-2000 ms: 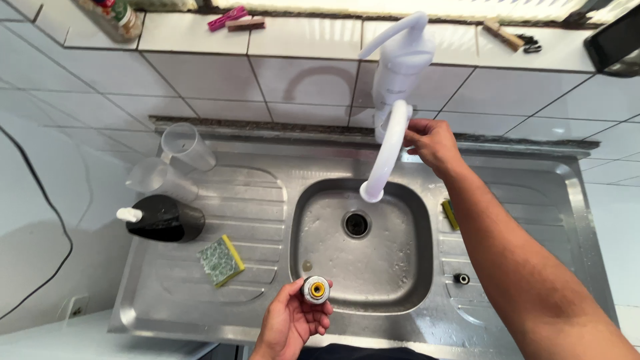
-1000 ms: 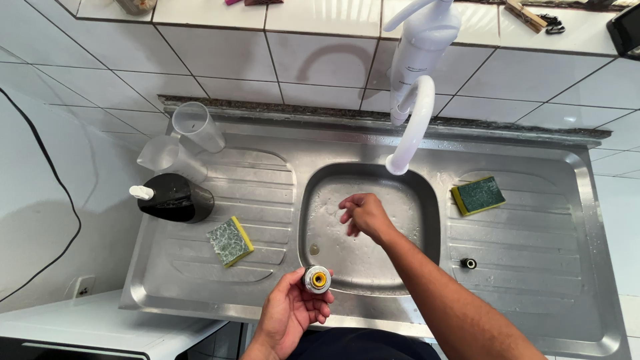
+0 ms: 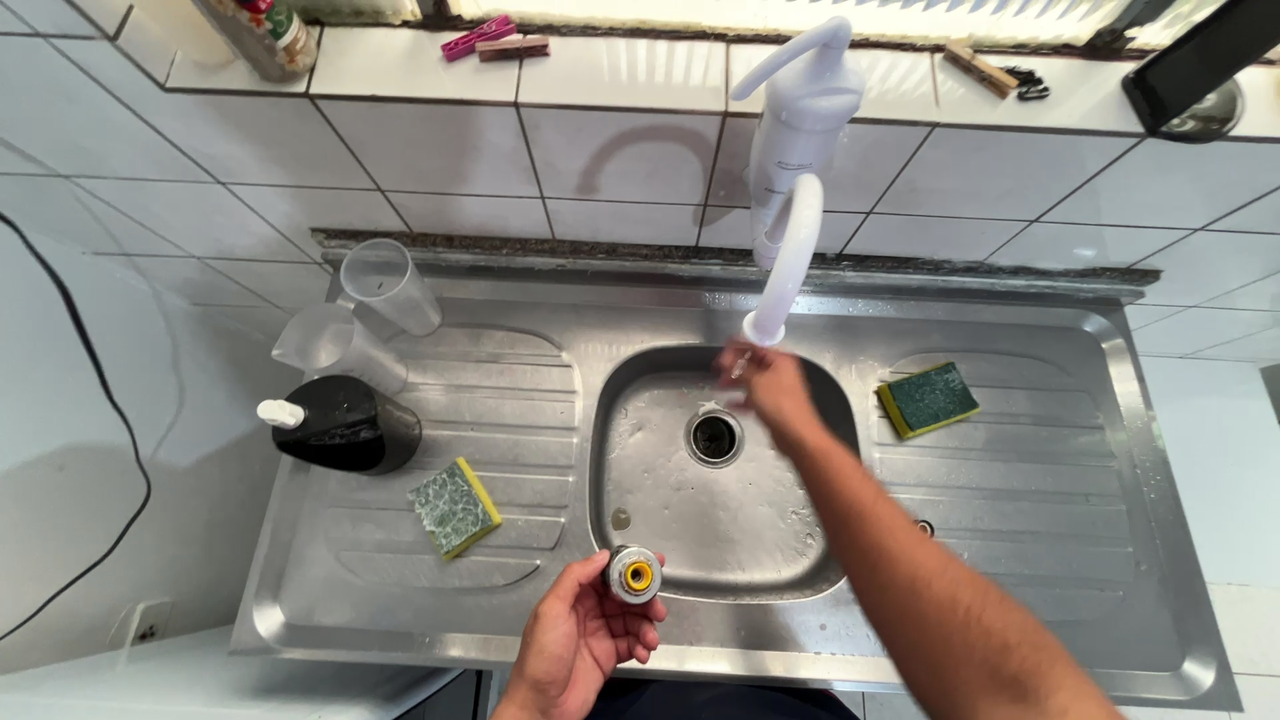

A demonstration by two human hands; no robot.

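My left hand (image 3: 600,615) holds a small round metal fitting (image 3: 634,574) with a yellow ring in its centre, just over the sink's front rim. Under the mouth of the white curved spout (image 3: 790,260), my right hand (image 3: 765,385) is blurred, its fingers bent and apart; nothing can be made out in it. The spout belongs to a white wall-mounted tap unit (image 3: 805,110). Below is the stainless steel sink basin (image 3: 690,510) with a dark round drain (image 3: 714,437). A small dark ring-shaped part (image 3: 924,528) lies on the right drainboard, partly hidden by my right forearm.
A black soap dispenser (image 3: 350,425), two clear plastic cups (image 3: 390,285) and a sponge (image 3: 455,508) stand or lie on the left drainboard. Another sponge (image 3: 928,400) is on the right. Clothespins (image 3: 512,47) lie on the tiled ledge.
My right hand was beside the tap unit at first, then over the basin, and is now under the spout's mouth. My left hand keeps hold of the metal fitting.
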